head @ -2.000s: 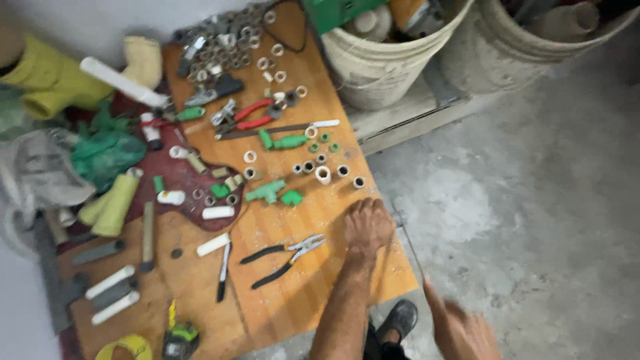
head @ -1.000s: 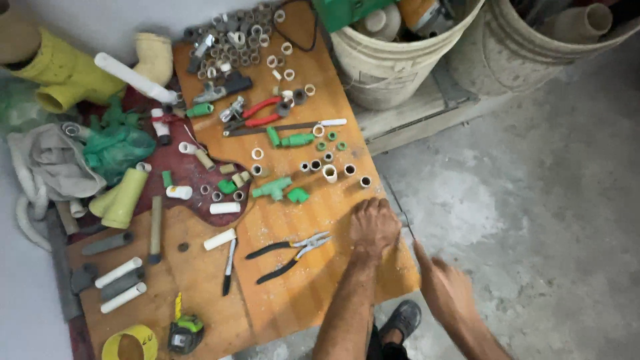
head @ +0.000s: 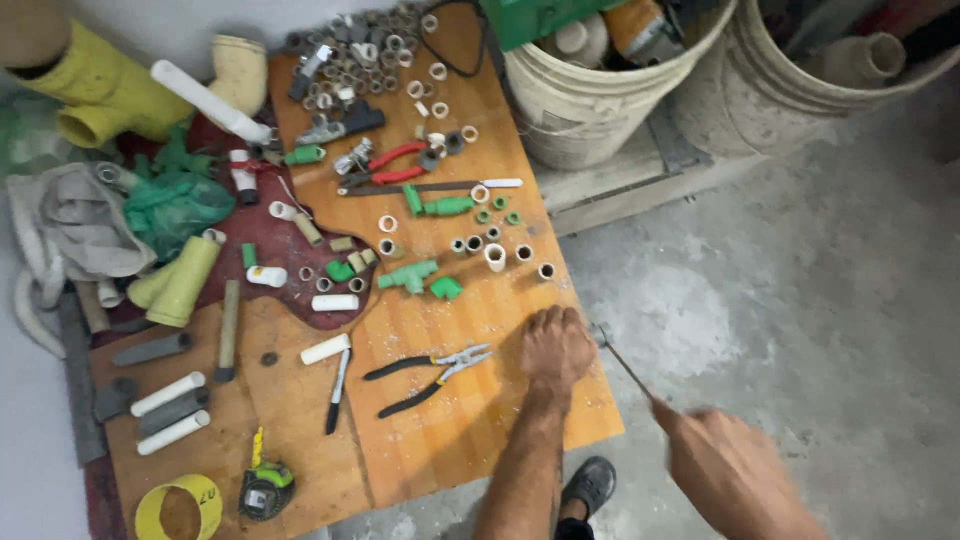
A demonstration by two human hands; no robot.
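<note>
Near the right edge of the wooden board, my left hand point(head: 559, 346) is closed around a grey pipe piece point(head: 602, 334), whose end juts past the edge. My right hand point(head: 724, 457), lower right over the floor, grips a thin, dark blade-like tool point(head: 632, 373) whose far end meets the pipe; its exact kind is unclear. Left of my left hand lie combination pliers point(head: 450, 367) with black handles, jaws apart. Above are short pipe rings and sleeves point(head: 495, 257), a green tee fitting point(head: 409, 277) and a green elbow point(head: 446, 287).
Red-handled pliers point(head: 397, 161) and a pile of fittings point(head: 367, 52) lie farther back. A tape measure point(head: 266, 487), yellow ring point(head: 178, 506) and white pipe pieces point(head: 174, 432) are at lower left. Buckets point(head: 592, 112) stand behind on the right; a shoe point(head: 590, 484) is below the board.
My right hand has shifted between frames beside the board's edge, the tool still in it. My left hand stays at the same spot on the board. The view has moved slightly.
</note>
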